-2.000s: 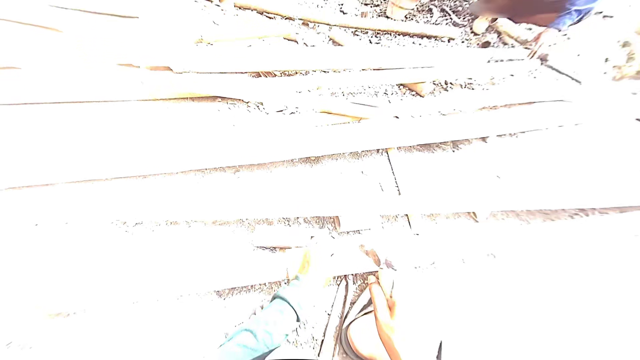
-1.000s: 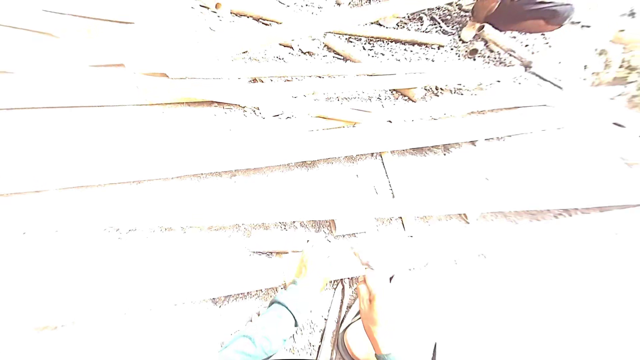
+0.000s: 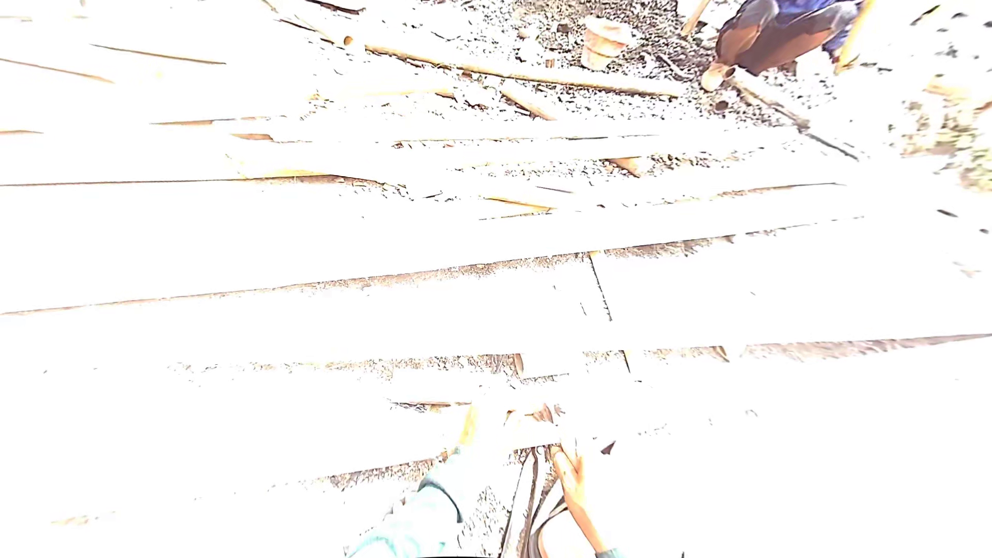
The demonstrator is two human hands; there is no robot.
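Note:
The frame is badly overexposed. Long, pale boards (image 3: pixel 310 325) lie side by side across the ground, with narrow gaps between them. Near the bottom centre, my left hand (image 3: pixel 474 425), below it a light blue-green sleeve, reaches to a board's edge; its fingers are washed out. To its right, my right hand (image 3: pixel 570 469) touches the edge of the same board from below, its fingers close together. Whether either hand grips the board cannot be told. A short pale piece of wood (image 3: pixel 542 364) shows in the gap just above the hands.
At the top right a person (image 3: pixel 783 35) crouches beside a pole (image 3: pixel 767 97). An orange-brown bucket (image 3: pixel 604 43) stands on littered ground. Another long pole (image 3: pixel 527 74) lies across the top. Plants (image 3: pixel 949 128) grow at the right edge.
The view has shifted slightly. The bucket, cut off or outside the earlier frames, now shows whole. Both hands remain at the board's edge.

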